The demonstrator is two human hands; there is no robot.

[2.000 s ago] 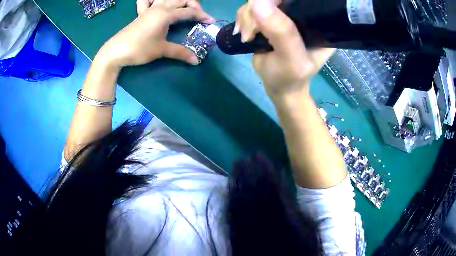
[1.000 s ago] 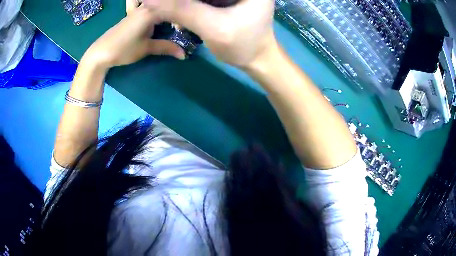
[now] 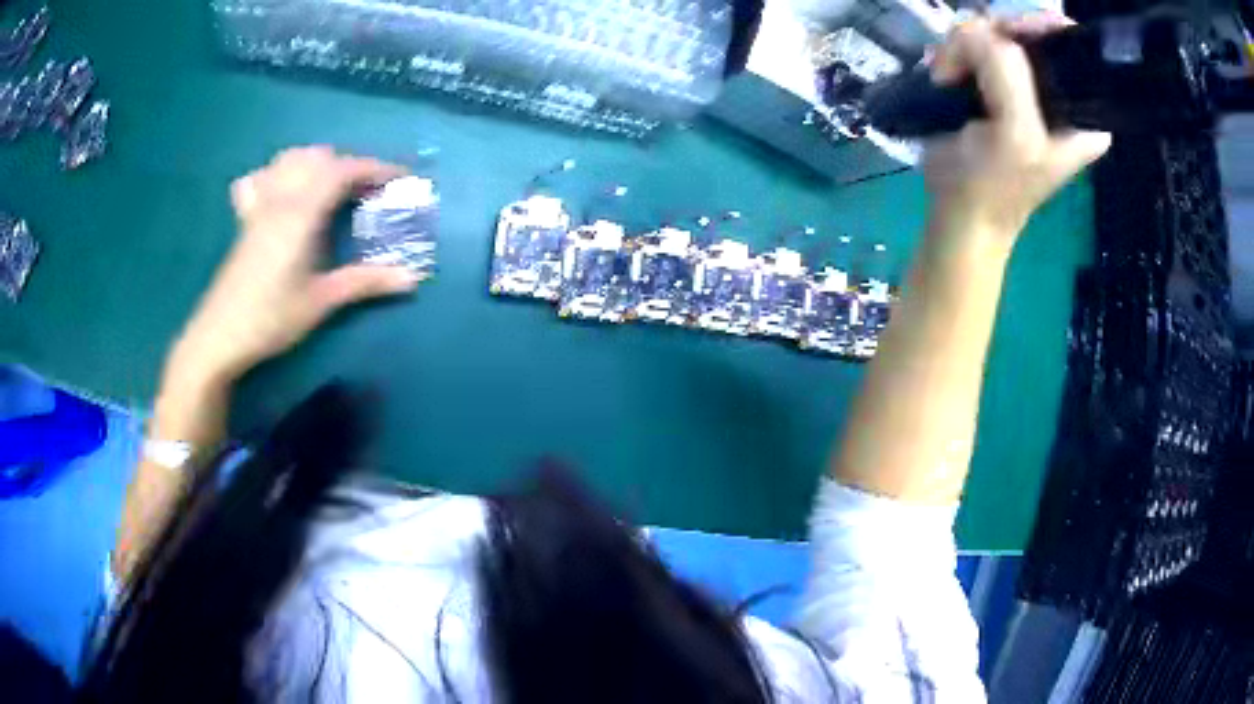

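Observation:
My left hand (image 3: 296, 255) is at the left of the mat, thumb and fingers pinching the edges of a circuit board (image 3: 396, 231), which is blurred. My right hand (image 3: 997, 145) grips a black electric screwdriver (image 3: 1059, 80) at the upper right, its dark tip end over the screw feeder (image 3: 846, 76). A tight row of several circuit boards (image 3: 663, 279) with pale square parts on top and thin leads lies on the green mat between my hands. The exact contact of the screwdriver tip is too blurred to tell.
Clear ribbed blister trays (image 3: 481, 55) lie at the back. Loose boards (image 3: 52, 99) lie at the far left. Black blister trays (image 3: 1148, 413) are stacked at the right. A blue stool (image 3: 52, 437) stands beyond the mat's left front edge.
The view has swung to the right. My right hand has moved away from the board in my left hand, over to the feeder with the screwdriver. The whole board row now shows.

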